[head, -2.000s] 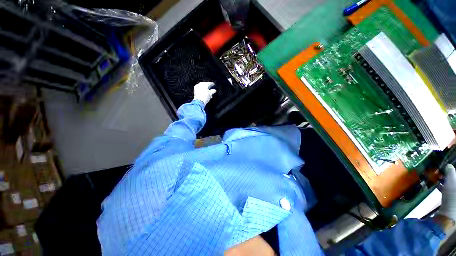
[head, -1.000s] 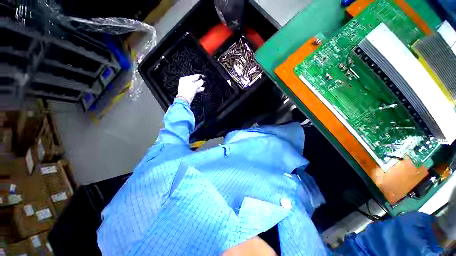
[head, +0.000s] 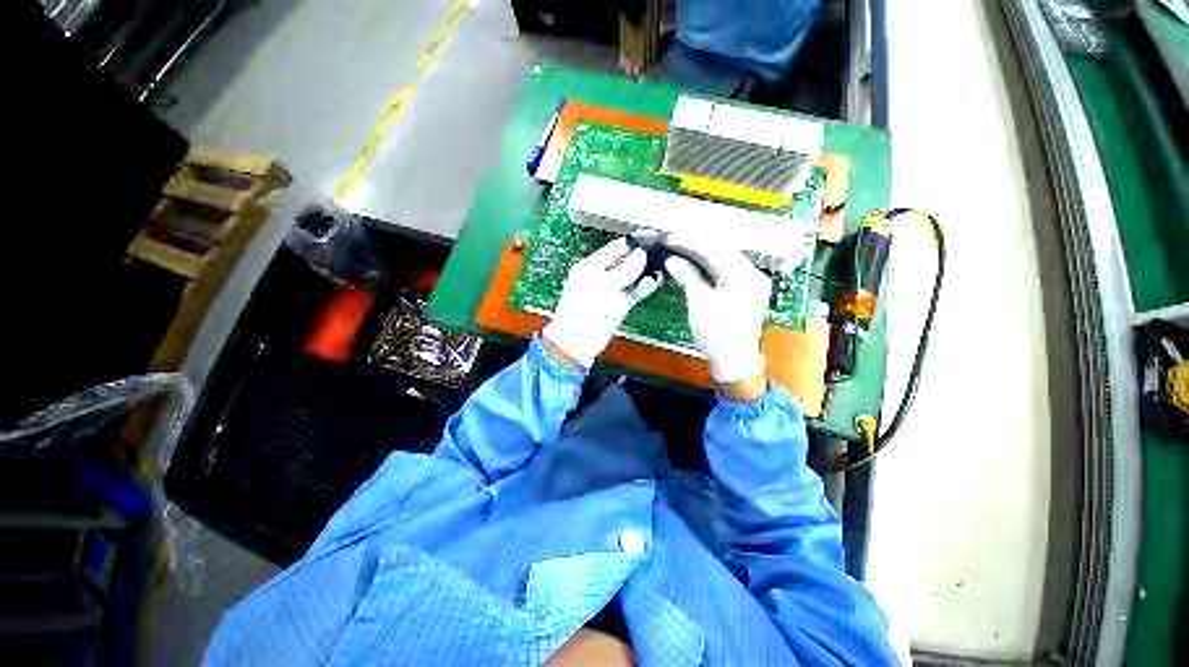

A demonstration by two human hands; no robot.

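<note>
The green circuit board (head: pixel 608 153) lies in the orange jig (head: pixel 498 289) on the green base plate (head: pixel 485 212). A long white heat sink (head: pixel 613 202) crosses it, and a large finned heat sink (head: pixel 743 143) stands at its far side. My gloved left hand (head: pixel 597 295) and gloved right hand (head: pixel 725 308) meet over the board, near the long heat sink. Small dark pieces, likely screws, show at my left fingertips. Dark shapes also show at my right fingertips; whether they are held pieces is unclear. The electric screwdriver (head: pixel 857 308) lies at the board's right, untouched.
A black tray (head: pixel 267 482) at the left holds dark pieces, with silver screws (head: pixel 420 347) and a red shape (head: pixel 342 322) beside them. The screwdriver cable (head: pixel 936 313) loops towards the pale conveyor (head: pixel 984 391). A blue-clad person (head: pixel 743 39) is beyond the base plate.
The view has swung right. My left hand has moved from the dark screw section to the board. My right hand, earlier at the lower right edge, now meets it there.
</note>
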